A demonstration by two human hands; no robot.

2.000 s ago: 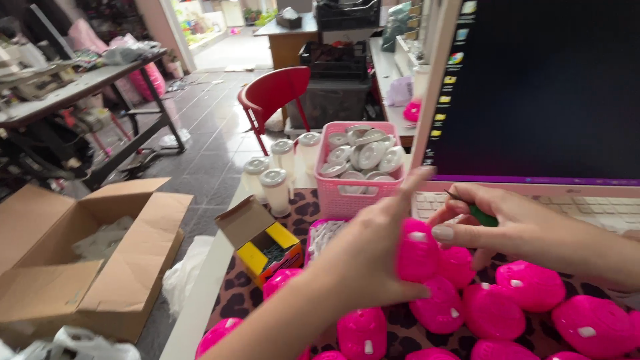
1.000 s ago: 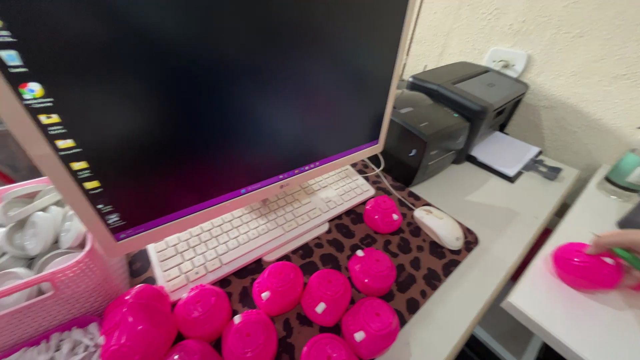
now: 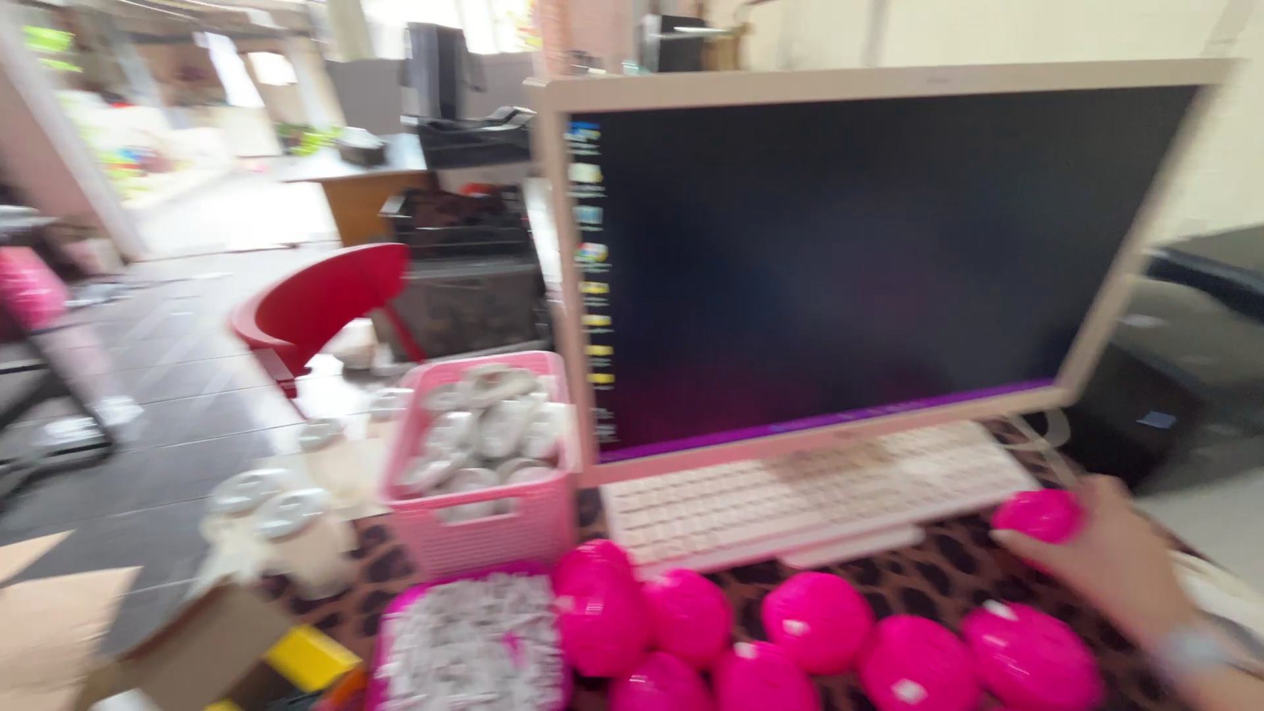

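At the right, my right hand has its thumb and fingers around a round, glossy pink plastic piece, just right of the white keyboard. My left hand is out of the picture. Several more pink pieces, some bearing a small white part, lie along the front of the leopard-print mat. Left of them is a magenta tray full of small white parts. Behind that tray, a pink basket holds white lid-like pieces.
A large monitor stands behind the keyboard. White-lidded containers stand left of the basket, with an opened cardboard box in front. A red chair is beyond the table; a black printer is at right.
The view has swung right and then back left. Two seconds ago both hands were together over the pink pieces; now only my right hand shows, gripping one beside the keyboard.
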